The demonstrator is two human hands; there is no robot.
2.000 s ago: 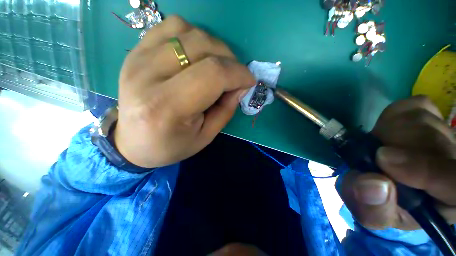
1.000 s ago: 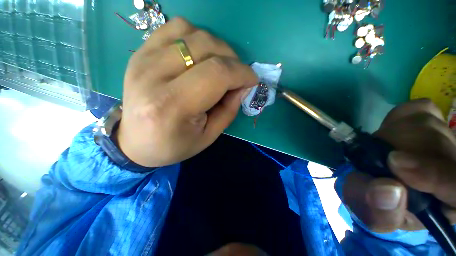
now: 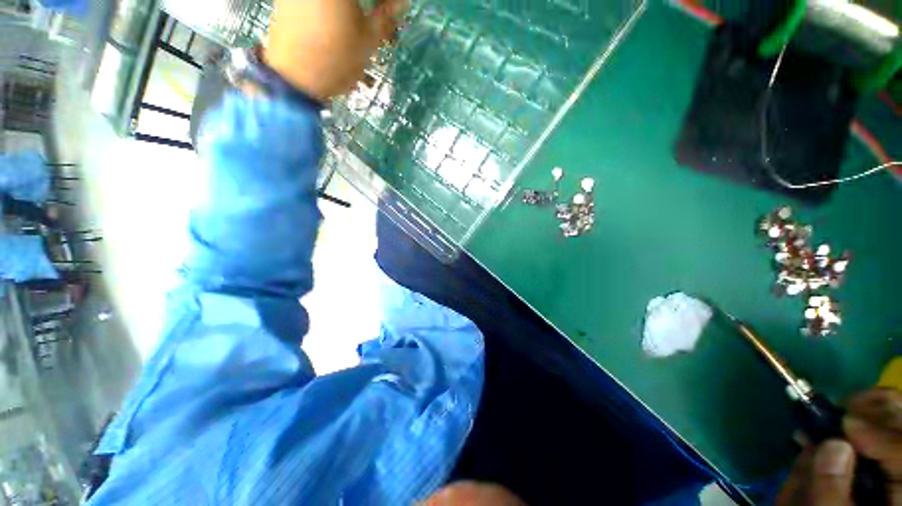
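Note:
My right hand (image 3: 841, 460), cut off at the lower right, grips the black soldering iron (image 3: 766, 354). Its thin tip points at the bare white pad (image 3: 676, 323) on the green mat, just to the pad's right. My left hand (image 3: 331, 44) is at the top left, over the left end of the clear blister tray (image 3: 475, 94). It is cut off by the top edge and blurred; what its fingers hold cannot be told. A small cluster of board assemblies (image 3: 576, 212) lies beside the tray. A larger pile of disc components (image 3: 806, 262) lies to the right.
A black stand (image 3: 727, 109) carries a silver spool (image 3: 856, 25) with green rims and a loose strand of solder wire. A yellow edge (image 3: 893, 374) shows at the far right. A blue cord runs at the bench edge. Stools and blue-clothed people are blurred at the far left.
The view has turned left. My left hand has left the pad and reached out to the tray. The dark board is gone from the pad. My right hand still grips the iron near the pad.

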